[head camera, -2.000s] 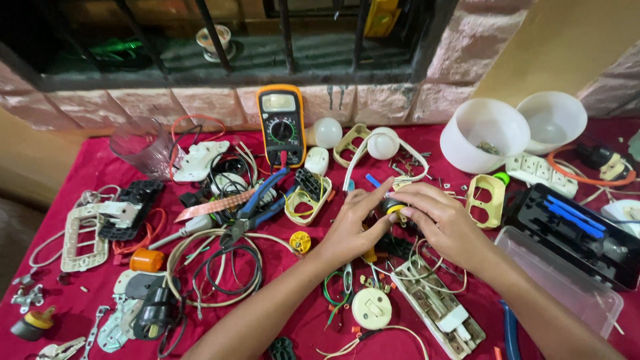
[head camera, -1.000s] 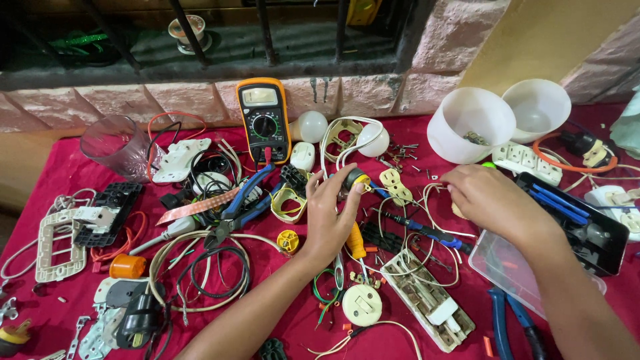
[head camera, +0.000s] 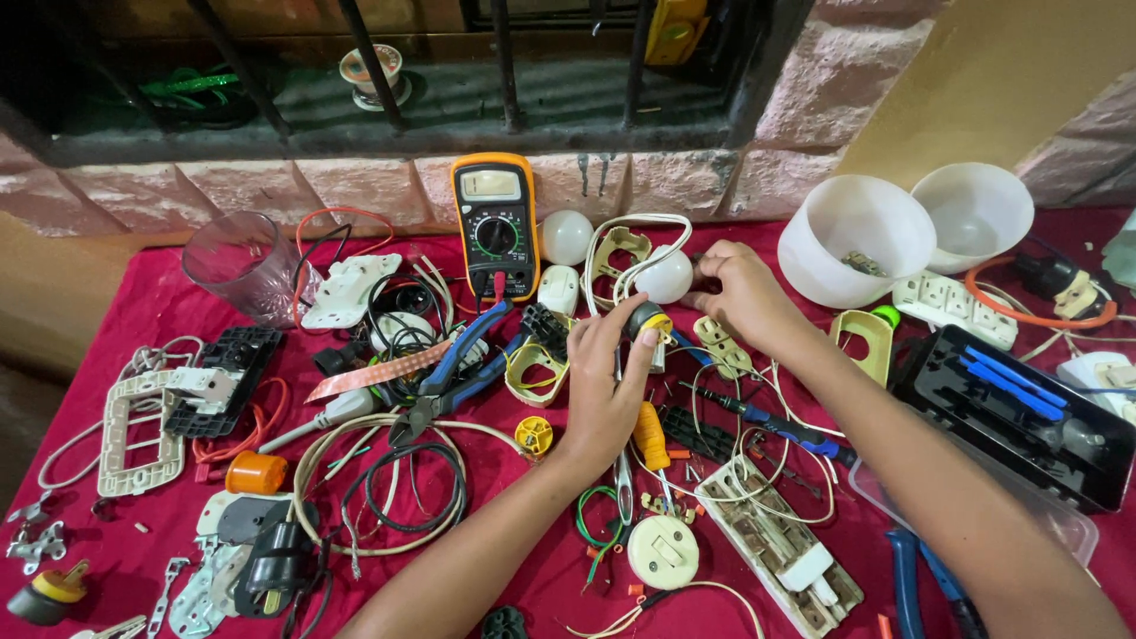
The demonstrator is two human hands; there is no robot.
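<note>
My left hand [head camera: 603,390] holds a black and yellow electrical plug [head camera: 650,321] between thumb and fingers, above the middle of the cloth. Further right and back, my right hand [head camera: 741,288] has its fingertips down beside a white light bulb [head camera: 664,275]; the fingertips are partly hidden, so whether they grip anything is unclear. Below that hand lies a cream socket part [head camera: 723,346]. A yellow-handled screwdriver [head camera: 651,437] and a blue and black soldering iron [head camera: 772,424] lie near my left hand. A round cream switch [head camera: 663,552] is nearer the front.
An orange multimeter [head camera: 495,226] leans on the wall behind blue-handled cutting pliers [head camera: 444,373]. Coiled cables [head camera: 306,484] and plug parts spread over the left. At right stand white tubs [head camera: 856,240], a black case [head camera: 1021,417] and an opened power strip [head camera: 781,550].
My right hand has moved left and back, from near the white tub toward the bulb. The plug was at both hands two seconds ago and is now in my left hand alone.
</note>
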